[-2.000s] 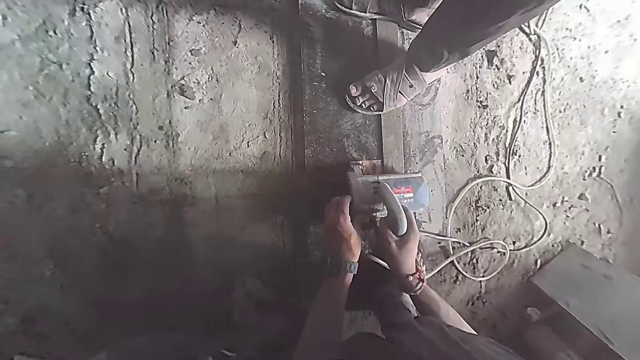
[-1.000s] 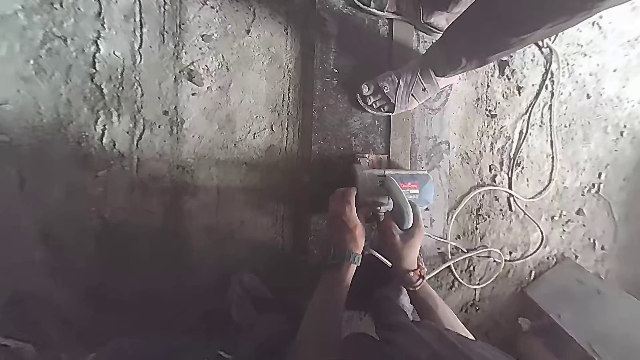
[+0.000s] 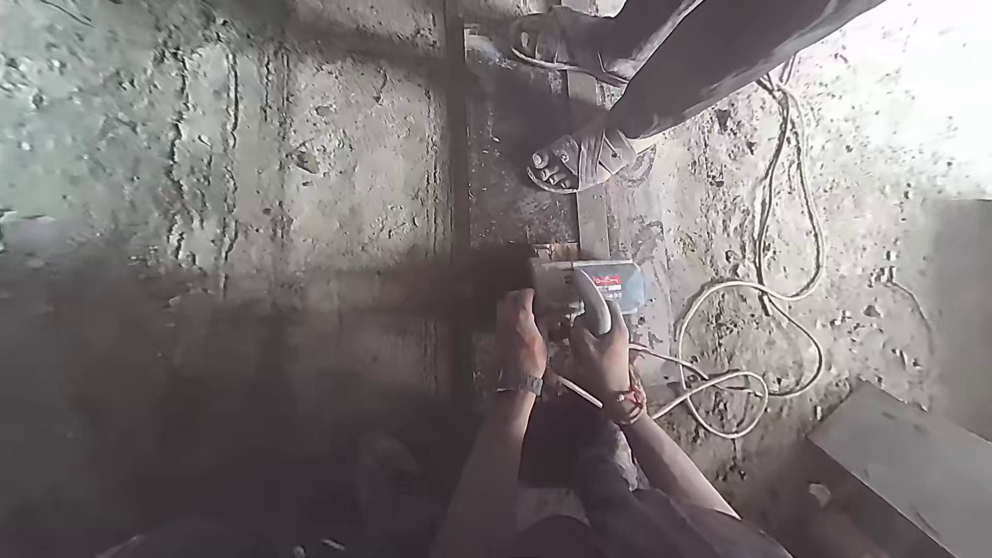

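Observation:
A corded power tool (image 3: 612,287) with a blue motor housing and a grey curved handle rests low over a dark board or metal strip (image 3: 515,194) on the ground. My right hand (image 3: 601,349) is wrapped round the handle. My left hand (image 3: 525,333), with a watch on its wrist, grips the tool's left side, and its fingertips are partly lost in shadow. Dark haze spreads left from the tool and hides its working end. A pale cable (image 3: 577,387) shows between my wrists.
Another person's sandalled foot (image 3: 581,161) stands on the strip just beyond the tool, with the second foot (image 3: 558,43) farther up. The loose cable (image 3: 725,283) loops over rough ground at the right. A grey flat-sided object (image 3: 907,457) lies at the lower right.

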